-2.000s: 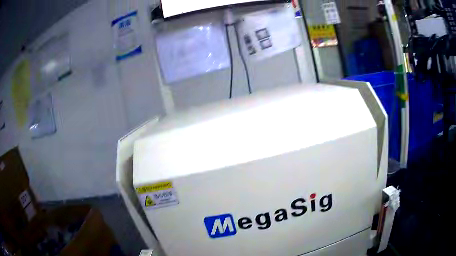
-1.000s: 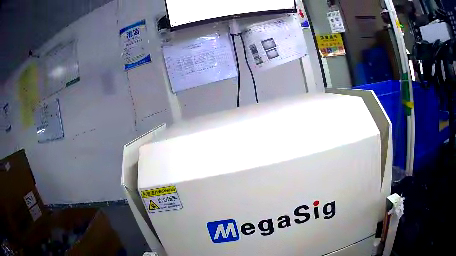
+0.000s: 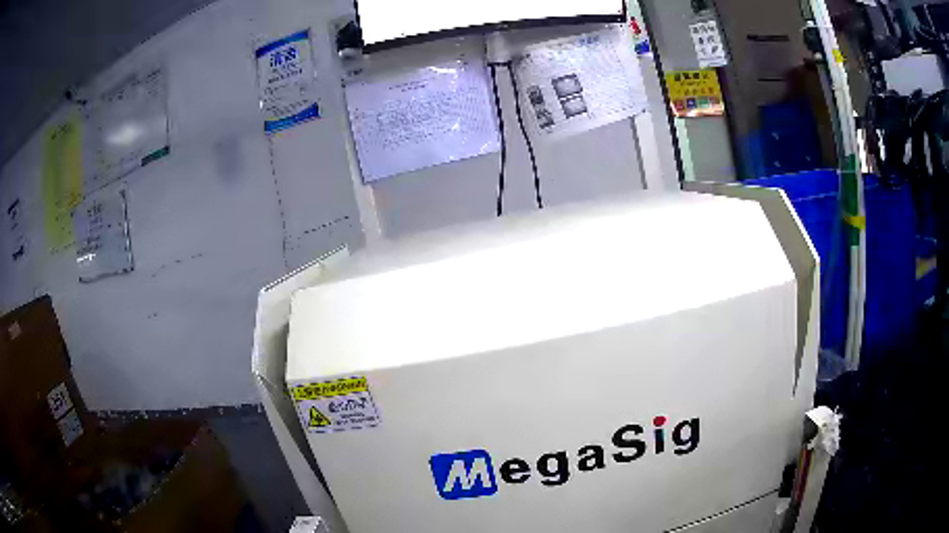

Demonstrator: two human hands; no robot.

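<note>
Neither of my hands is in the picture. The large white test chamber (image 3: 552,344) fills the lower middle of the view. It bears blue and black "MegaSig" lettering and a yellow and white warning label (image 3: 338,404) at its left. Its lid looks closed from this side, and the inside is hidden. The lower front is cut off by the bottom edge. A narrow white pen holder (image 3: 812,468) with coloured sticks stands at the chamber's right side. The top of another white post (image 3: 306,525) shows at the bottom left.
A bright monitor (image 3: 489,21) is cut off at the top, with posted sheets (image 3: 425,117) and two black cables below it. Brown cartons (image 3: 36,385) stand at lower left. A large blue bin (image 3: 885,260), a white post and dark hanging cables are at right.
The view has shifted slightly, so the chamber and wall sheets sit a little lower and further right than in the oldest frame. The chamber itself looks unchanged.
</note>
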